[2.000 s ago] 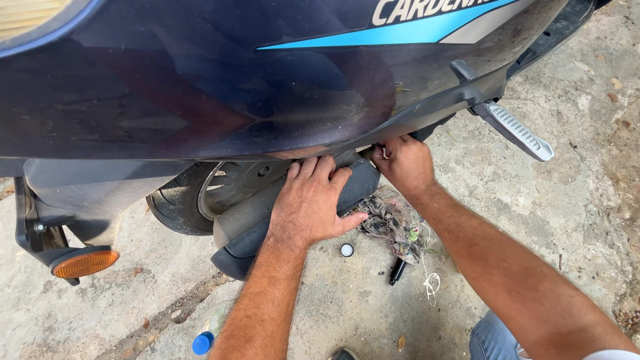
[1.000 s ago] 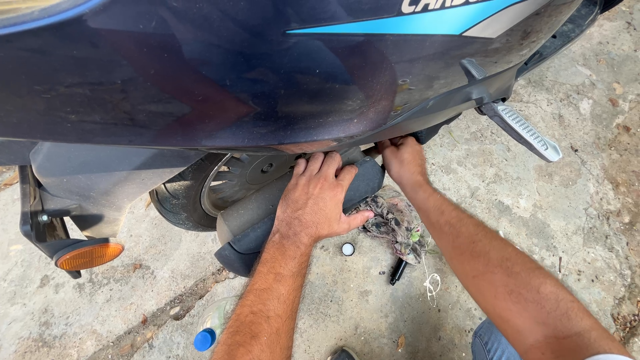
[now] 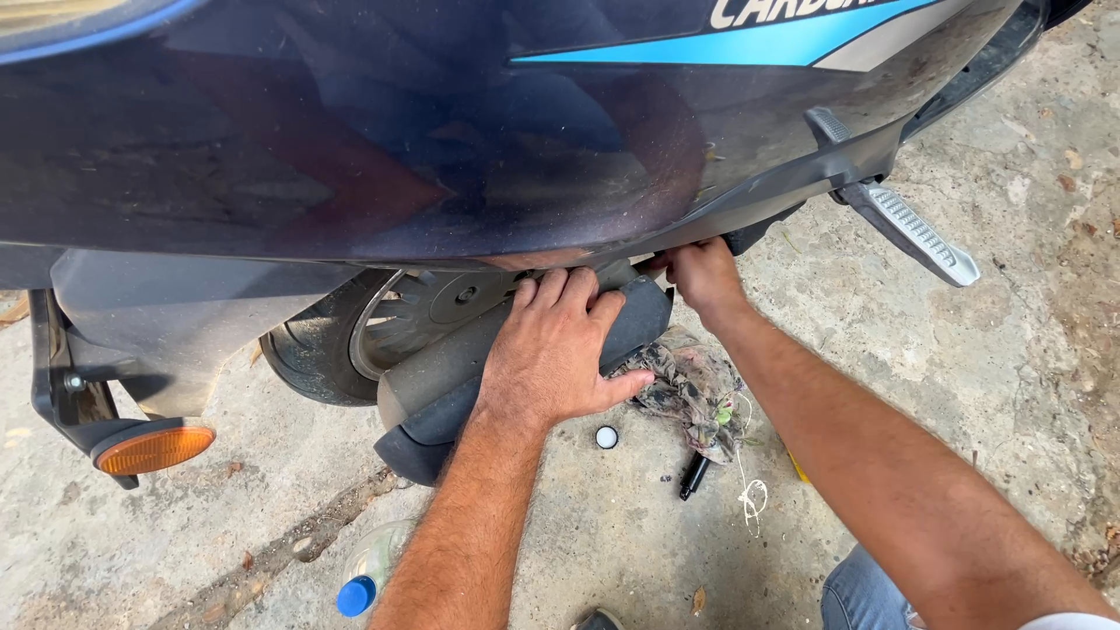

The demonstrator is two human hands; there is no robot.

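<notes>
A dark blue scooter's body panel (image 3: 420,157) spans the top of the view. Below its lower edge, my left hand (image 3: 556,350) rests spread on the exhaust muffler (image 3: 437,372), thumb pointing right. My right hand (image 3: 707,276) reaches under the panel edge, just right of the muffler's end; its fingertips are hidden, so what they touch cannot be made out. Behind the muffler shows the rear wheel (image 3: 328,350). On the ground beneath my hands lies a crumpled, stained rag (image 3: 691,394), with a black cylindrical tool part (image 3: 694,477) against its lower edge.
A silver footpeg (image 3: 919,229) juts out at the right, an orange reflector (image 3: 156,449) at the lower left. On the concrete are a small round cap (image 3: 606,437), white string (image 3: 752,500) and a clear plastic bottle with a blue cap (image 3: 357,596). Something yellow (image 3: 798,467) shows beside my right forearm.
</notes>
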